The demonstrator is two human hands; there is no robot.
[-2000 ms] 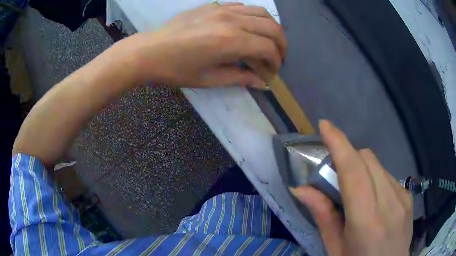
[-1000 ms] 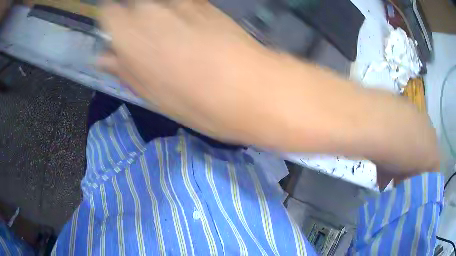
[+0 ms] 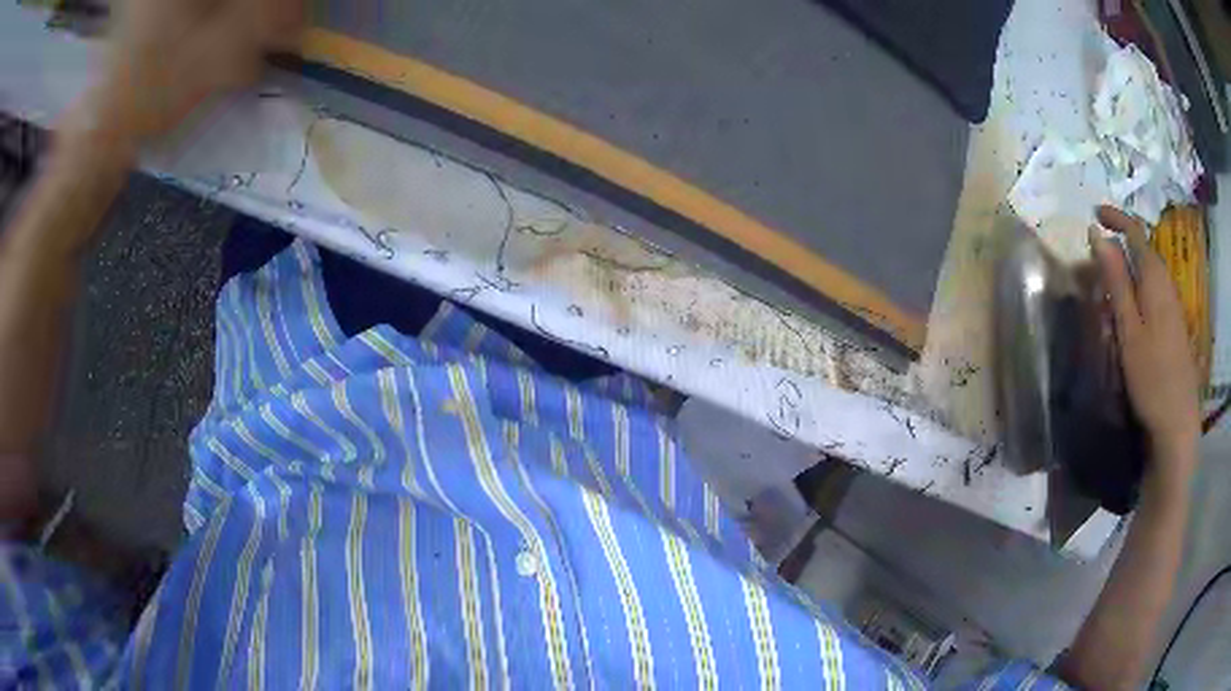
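Note:
A long tan template strip (image 3: 594, 158) lies across the near part of the grey cloth (image 3: 675, 81), with a narrow dark fabric strip (image 3: 540, 176) along its near side. My left hand (image 3: 203, 54) is blurred at the upper left, at the far left end of the strips; its fingertips are unclear. My right hand (image 3: 1147, 324) is at the far right, around the dark body of the iron (image 3: 1033, 351). The iron is tipped up, its silver plate facing left, beyond the right end of the strips. Part of its handle is hidden by my hand.
Black layered cloth (image 3: 938, 47) lies at the far side of the grey cloth. A crumpled white heap (image 3: 1127, 135) and a yellow-orange bundle (image 3: 1184, 277) are at right. Loose threads lie on the white table edge (image 3: 581, 324). My shirt front is below.
The view has swung right. The iron was over the strips at first and is now at the far right in my right hand. The arm crossing the view a second ago no longer covers the strips.

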